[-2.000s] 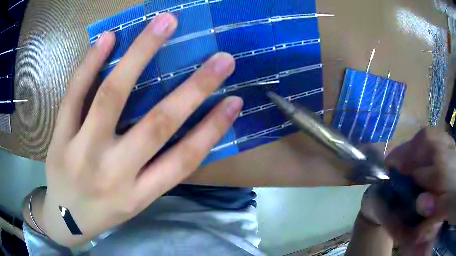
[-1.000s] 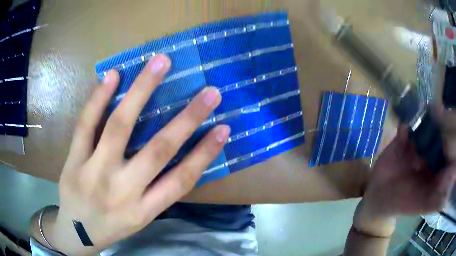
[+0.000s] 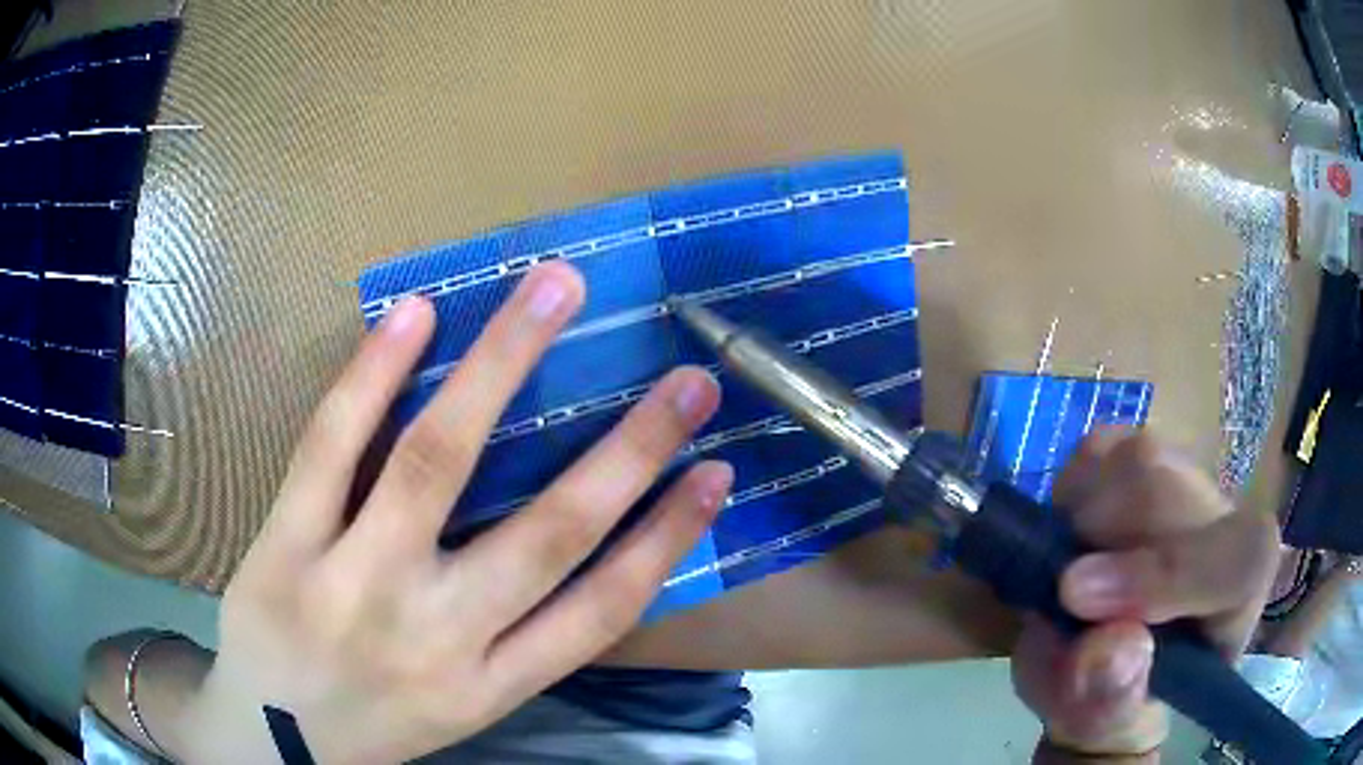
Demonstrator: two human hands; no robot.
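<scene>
A blue string of joined solar cells (image 3: pixel 777 284) lies on the brown table in front of me, crossed by pale busbars. My left hand (image 3: pixel 508 463) lies flat on its left part, fingers spread, pressing without gripping. My right hand (image 3: pixel 1144 575) holds the soldering iron (image 3: pixel 837 411) by its dark handle. The iron's tip is at the second busbar from the top, near the seam between a lighter and a darker cell; whether it touches cannot be told. A ribbon end sticks out past the string's right edge.
A small solar cell piece (image 3: pixel 1069 411) with ribbon ends lies right of the string, partly behind my right hand. Dark finished panels (image 3: pixel 75 239) lie at the left. A loose ribbon pile (image 3: pixel 1253 344), a white bottle with a red mark (image 3: pixel 1330 202) and a black case (image 3: pixel 1330 463) are at the right.
The iron has come back from the upper right onto the string, at a higher busbar than two seconds ago. The view has shifted. My left hand stays spread on the cells.
</scene>
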